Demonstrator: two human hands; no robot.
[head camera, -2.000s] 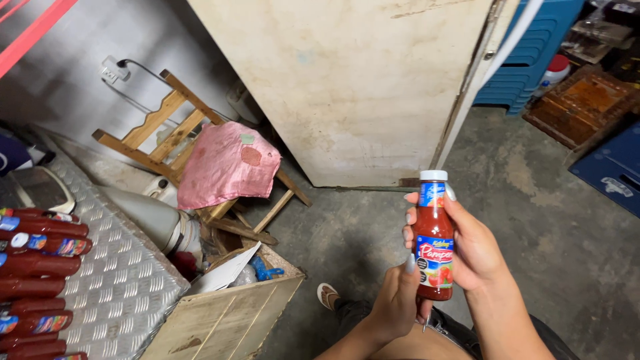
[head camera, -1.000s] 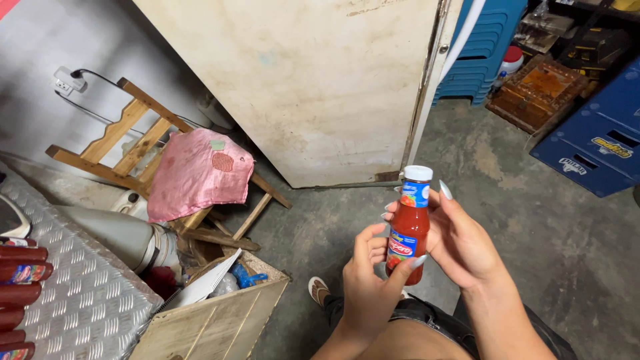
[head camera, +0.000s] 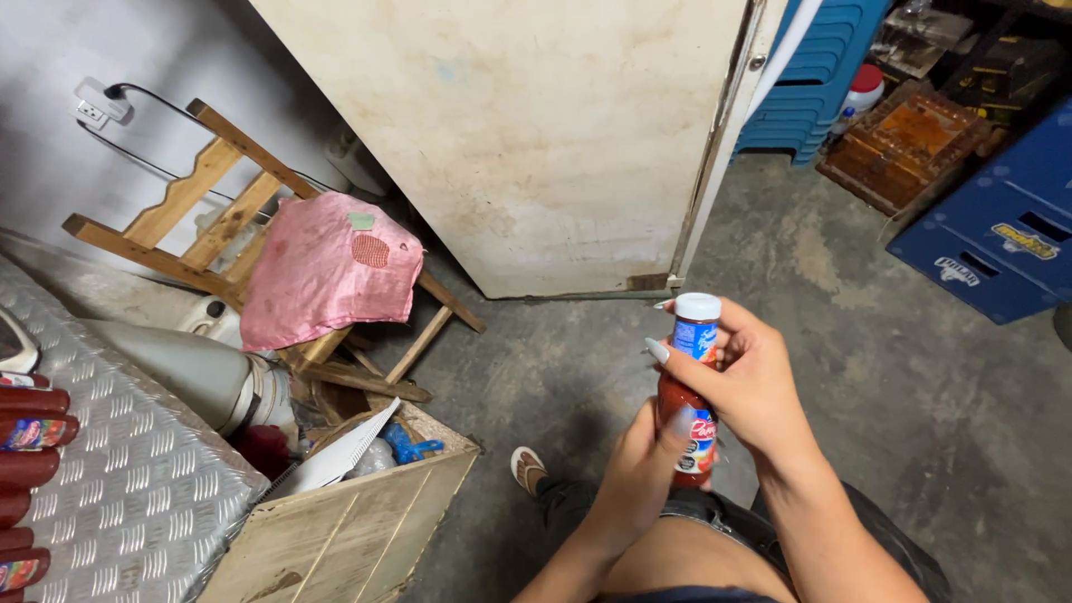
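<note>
A glass bottle of red sauce (head camera: 688, 394) with a white cap and blue labels is upright between my two hands, over the floor in front of my waist. My left hand (head camera: 645, 461) wraps its lower part, thumb across the front label. Around the neck and upper body closes my right hand (head camera: 741, 360), its thumb lying over the glass below the neck label. Further bottles of red sauce (head camera: 29, 435) lie on their sides in a stack at the left edge, on a diamond-plate metal surface (head camera: 142, 486).
A wooden chair (head camera: 226, 226) with a pink cloth (head camera: 335, 268) stands beyond the metal surface. Near it is an open wooden box (head camera: 352, 528) holding papers and bags. A pale door-like panel (head camera: 536, 142), blue stacked stools (head camera: 804, 75) and blue crates (head camera: 1005, 226) stand farther off.
My right hand has shifted from beside the bottle to around its neck, with the thumb now across the front. The left hand still holds the lower part.
</note>
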